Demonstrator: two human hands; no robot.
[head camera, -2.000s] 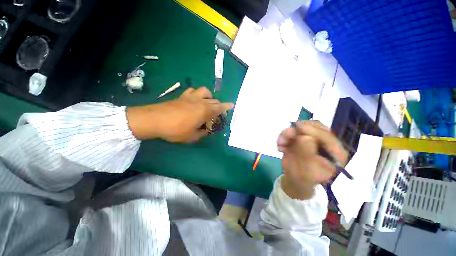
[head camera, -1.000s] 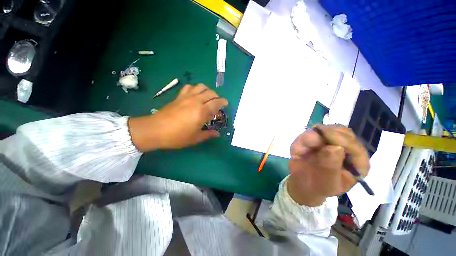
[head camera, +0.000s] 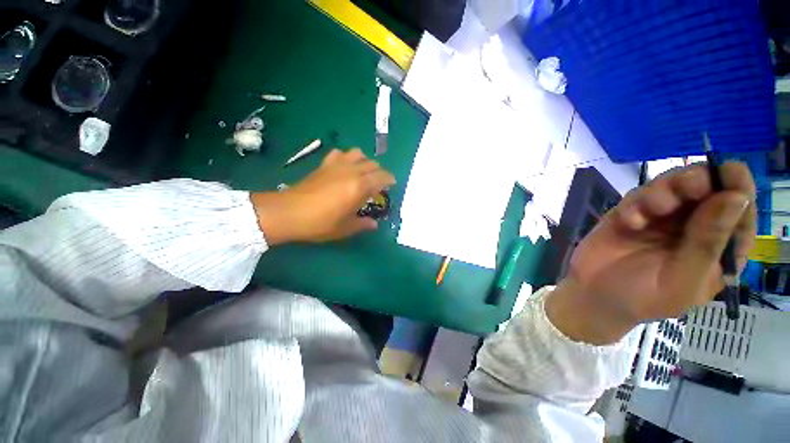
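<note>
My left hand (head camera: 333, 199) rests on the green mat with its fingers around a small round watch head (head camera: 374, 205), dark and gold with a metal rim. The fingers cover part of it. My right hand (head camera: 667, 247) is raised at the right, palm side showing, and holds a thin dark screwdriver (head camera: 726, 234) between thumb and fingers. Its fine tip points up, in front of the blue crate, well away from the watch head.
White paper sheets (head camera: 455, 173) lie right of my left hand, with an orange stick (head camera: 443, 270) and green pen (head camera: 509, 270) nearby. A blade (head camera: 382, 118), pointed white stick (head camera: 303, 152) and whitish wad (head camera: 248, 139) lie beyond. Black tray (head camera: 43, 121) far left; blue crate (head camera: 667, 78) upper right.
My right hand has moved right and up with the screwdriver, whose fine tip now shows. The green pen has come into view. My left hand stays at the watch head.
</note>
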